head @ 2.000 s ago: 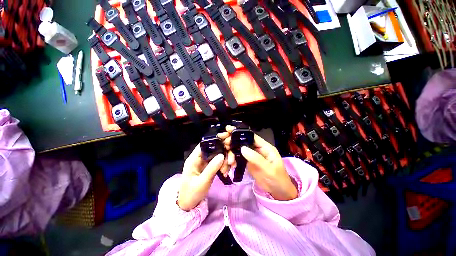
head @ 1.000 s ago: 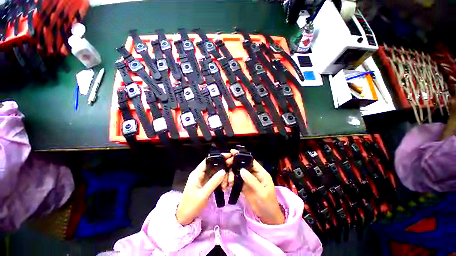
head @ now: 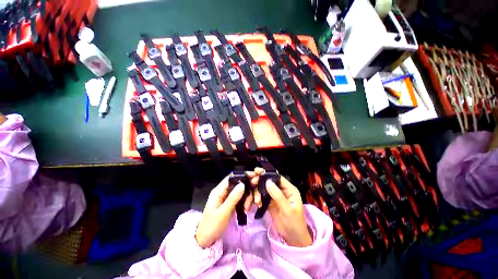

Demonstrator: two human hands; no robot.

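My left hand (head: 220, 210) holds a black smartwatch (head: 241, 202), its case up and its strap hanging down. My right hand (head: 286, 210) holds a second black smartwatch (head: 264, 197) beside it. Both thumbs lie over the watch faces, and the fingertips meet between the two watches. The screens look dark, and their details are too small to tell. The hands are in front of the bench edge, below a red-orange tray (head: 129, 146) that bears several rows of watches with case backs up.
A second filled tray (head: 419, 152) is at lower right. Stacked trays (head: 54, 38), a white bottle (head: 94, 59) and pens are at left. A small open box (head: 377, 98) and a white machine (head: 363, 49) are at right. People in pink sleeves (head: 467, 170) are at both sides.
Against one second ago, my thumbs have moved up over the watch faces, and both hands sit slightly lower and further right in view. Compared with two seconds ago, the view has shifted, showing more bench.
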